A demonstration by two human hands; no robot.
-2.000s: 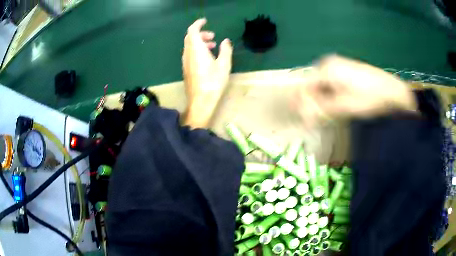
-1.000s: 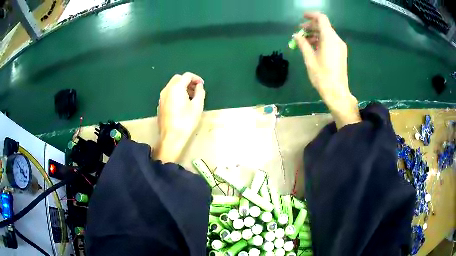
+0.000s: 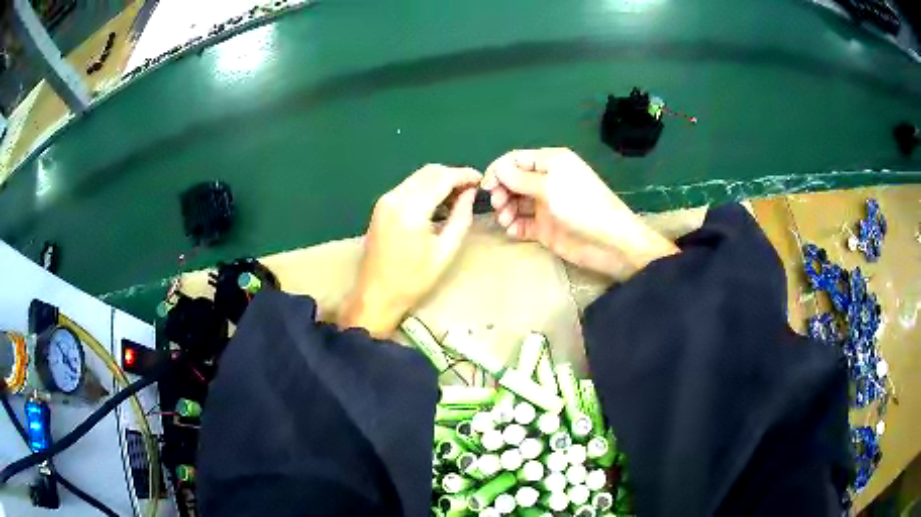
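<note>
My left hand point(image 3: 409, 237) and my right hand point(image 3: 566, 207) meet fingertip to fingertip above the near belt edge, fingers pinched. Whatever lies between the fingertips is too small or hidden to tell. A black housing point(image 3: 630, 129) stands on the belt beyond my right hand, with a green cell at its upper right and a red wire trailing right. A pile of green battery cells point(image 3: 525, 444) lies between my sleeves, many with pale ends up.
Another black housing point(image 3: 208, 212) is on the green belt point(image 3: 404, 81) at left. Black housings with green cells point(image 3: 192, 323) cluster by my left sleeve. A white box with a pressure gauge point(image 3: 63, 360) and hoses is far left. Blue wired components point(image 3: 853, 323) lie on the right bench.
My right hand has come back from the belt to meet my left hand. The green cell it held now shows at the housing, which appears further right in view.
</note>
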